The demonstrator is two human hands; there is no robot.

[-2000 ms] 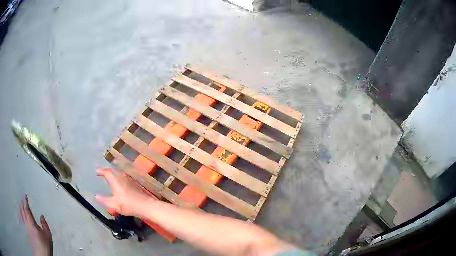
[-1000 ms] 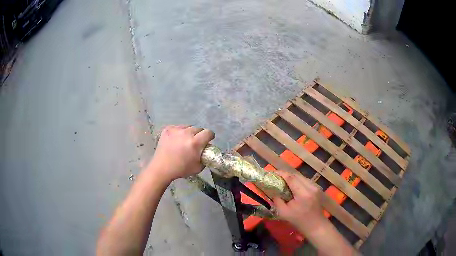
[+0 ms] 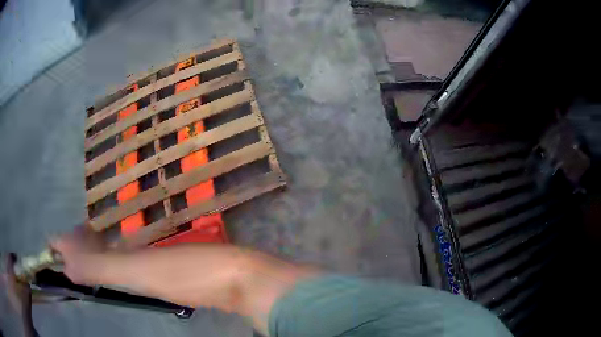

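Note:
The pallet truck handle (image 3: 36,264), wrapped in yellowish tape, is low at the left edge, with its black shaft running right. My right hand (image 3: 74,255), blurred, is closed around the near end of the grip. My left hand (image 3: 14,282) is dark, blurred and partly cut off at the left edge; it is on the other end of the grip. The wooden pallet (image 3: 158,141) lies left of centre. The orange forks of the pallet truck (image 3: 205,230) show through its slats. My right forearm hides part of the truck's body.
Grey concrete (image 3: 329,197) surrounds the pallet. On the right are the platform edge, a blue number plate (image 3: 448,260) and the dark ribbed truck bed (image 3: 491,197). A blurred brownish thing (image 3: 563,155) is on the bed's far side. A pale block (image 3: 39,39) stands at the upper left.
The view has swung right, bringing the truck bed into sight. Pallet and handle now appear farther left. Both hands, off the handle two seconds ago, have taken hold of it and stay on it.

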